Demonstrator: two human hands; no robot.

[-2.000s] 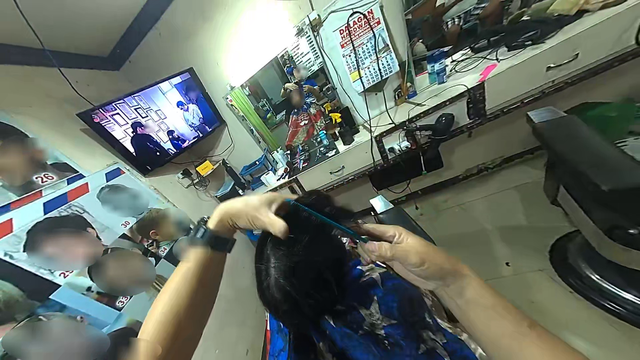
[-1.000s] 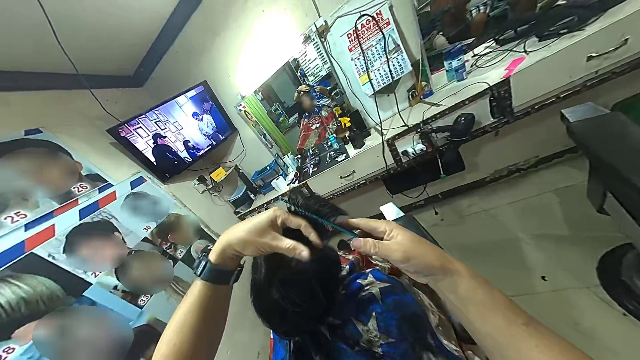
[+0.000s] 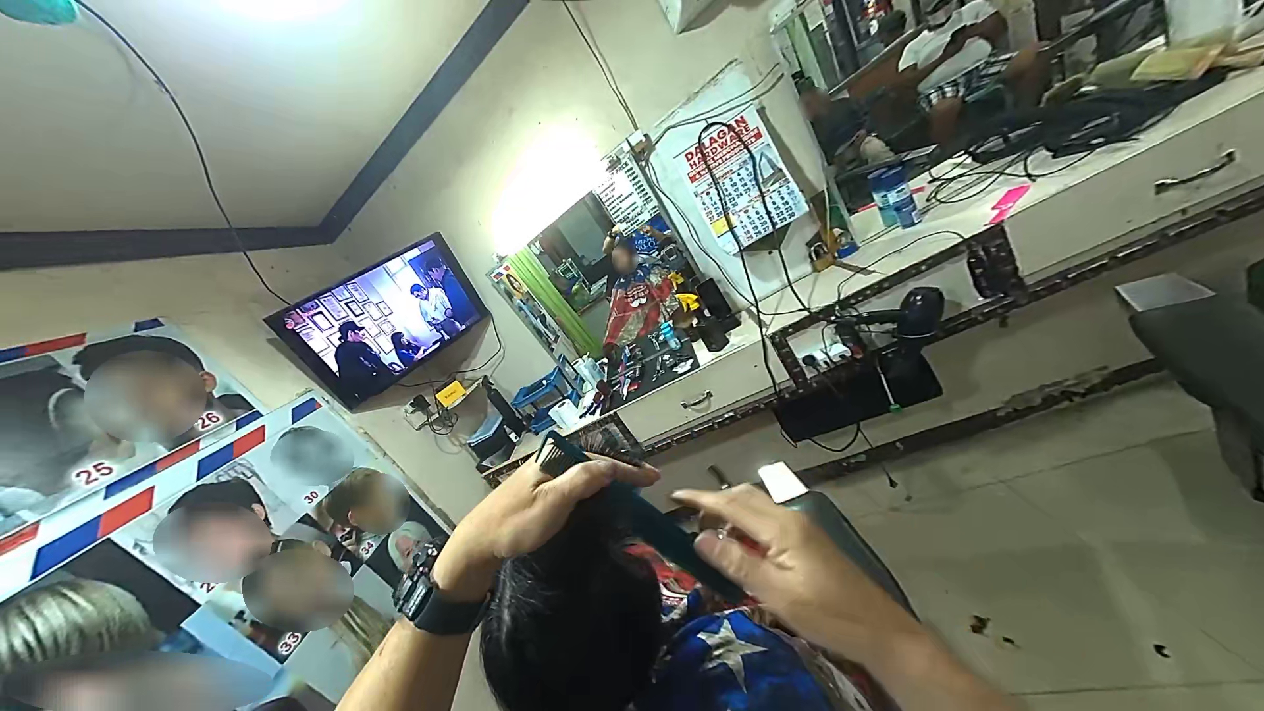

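Note:
A person with dark hair (image 3: 568, 622) sits before me, wearing a blue barber cape with white stars (image 3: 736, 657). Over the head lies a long dark teal comb (image 3: 657, 528), slanting from upper left to lower right. My left hand (image 3: 558, 499), with a black watch on its wrist, has its thumb and fingers around the comb's toothed upper end. At the comb's lower end is my right hand (image 3: 755, 543), thumb beside it and fingers apart; whether it touches the comb cannot be told. No scissors show.
Ahead, a counter (image 3: 652, 420) runs below mirrors, with a hair dryer (image 3: 918, 314) and hanging cords. A television (image 3: 380, 321) is on the left wall above haircut posters (image 3: 128, 513). Part of a dark chair (image 3: 1210, 336) stands at right, and another is beyond my right hand.
My right hand was pinching near the comb's lower end earlier; its fingers are now more spread. The comb now shows its broad side. The view has tilted upward.

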